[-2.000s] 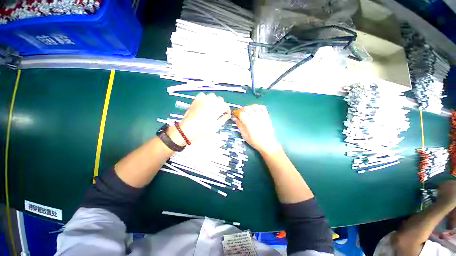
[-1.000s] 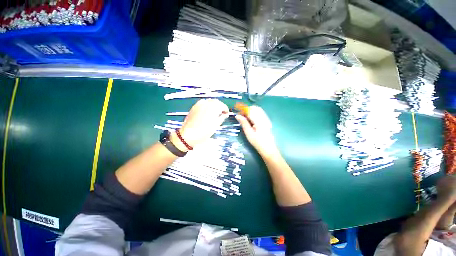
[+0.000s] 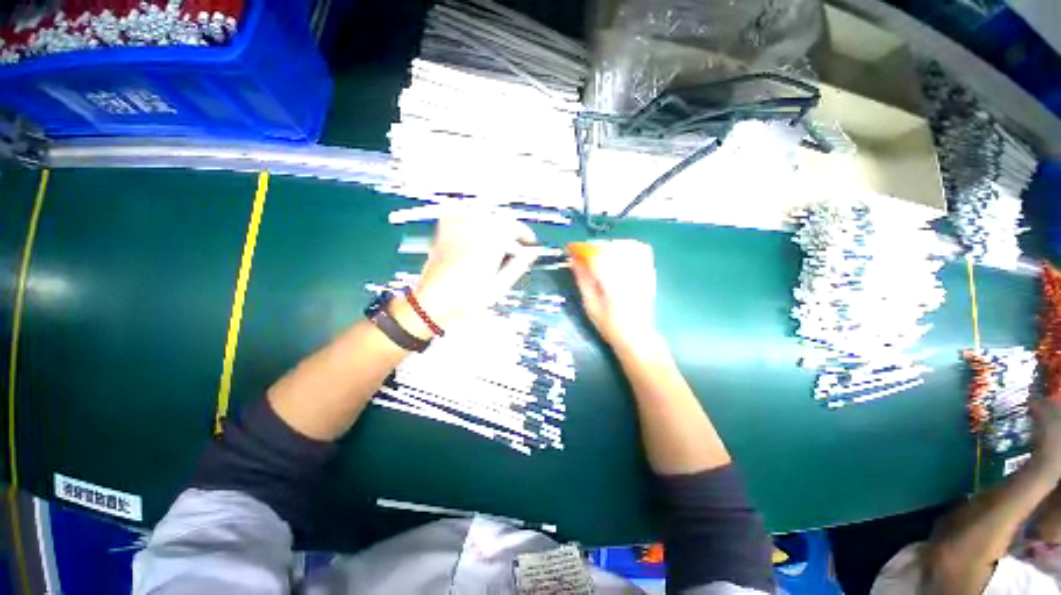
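My left hand (image 3: 471, 262) pinches a thin white lead with a dark end; a blurred pale length (image 3: 414, 245) sticks out left of the hand. The dark end (image 3: 552, 258) spans the gap to my right hand (image 3: 619, 291), whose thumb and fingertips close on it. A small orange piece (image 3: 583, 250), cot or tool unclear, is at my right fingertips. Loose white leads with blue-grey ends (image 3: 477, 378) lie spread on the green mat under my hands. The fingertips are partly blurred.
A stack of white sleeving (image 3: 483, 128) lies beyond my hands. Right of it are a beige tray (image 3: 890, 145) with clear bags and a dark cord (image 3: 669, 174). A banded lead pile (image 3: 867, 302) lies right, a blue bin (image 3: 175, 99) upper left. Another person's arm (image 3: 989, 511) is lower right.
My hands have moved apart, my right hand shifting right, and more of the dark lead end shows between them. The neighbouring person's hand has moved up at the right edge.
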